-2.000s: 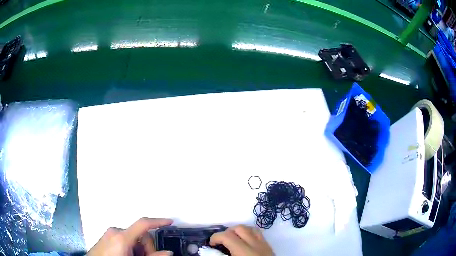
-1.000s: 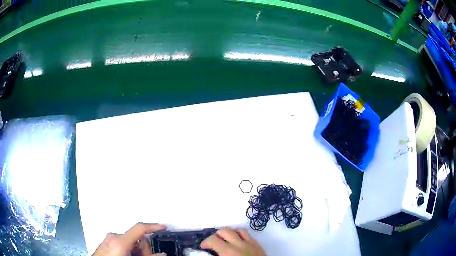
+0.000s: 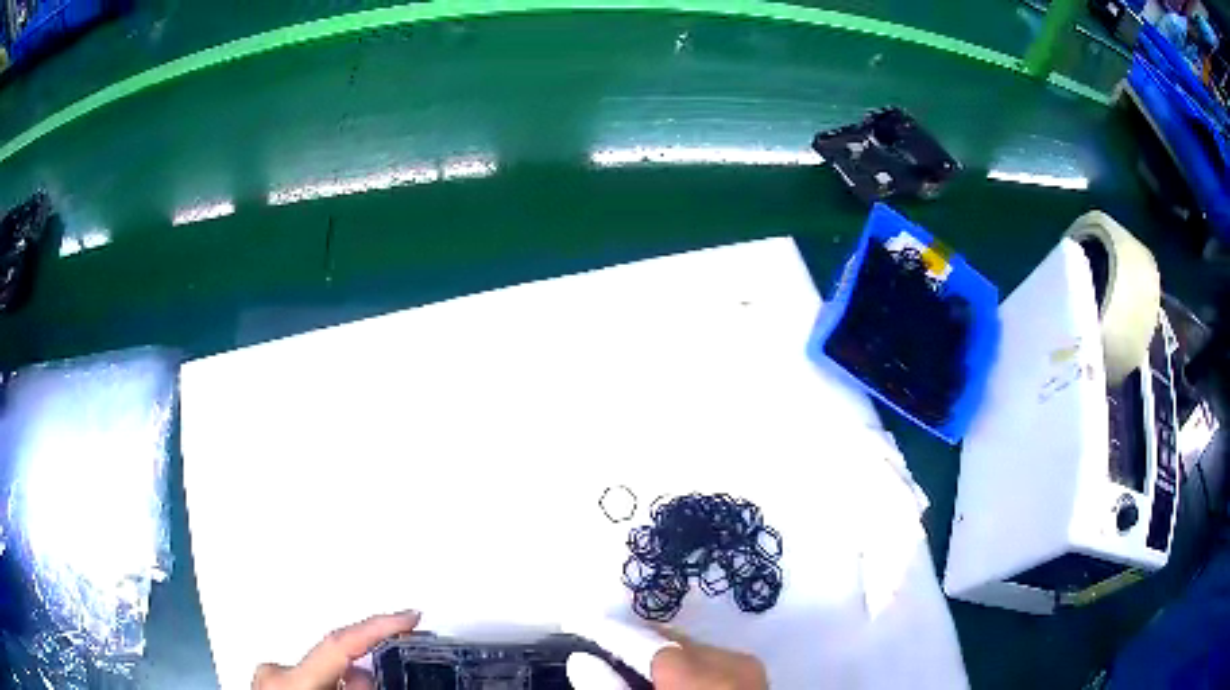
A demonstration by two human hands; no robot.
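Observation:
A black housing (image 3: 472, 666) lies at the bottom edge, its open side up and its lower part cut off. My left hand (image 3: 331, 661) holds its left end. My right hand (image 3: 701, 666) is at its right end, with a white cover on a fingertip over the housing; whether it grips the housing is hard to tell. A loose pile of black sealing rings (image 3: 701, 546) lies on the white sheet (image 3: 472, 445), just above my right hand. One single ring (image 3: 618, 504) lies to the left of the pile.
A blue bin (image 3: 904, 330) full of black rings stands at the sheet's right corner. A white tape dispenser (image 3: 1032, 431) with a cream tape roll (image 3: 1130, 297) stands at right. Clear plastic film (image 3: 88, 499) lies at left. Another housing (image 3: 888, 155) is on the green belt (image 3: 445, 108).
The camera view has turned, so the sheet, ring pile and bin sit further left. My right hand has shifted to the right along the housing, and more of the housing's top edge shows.

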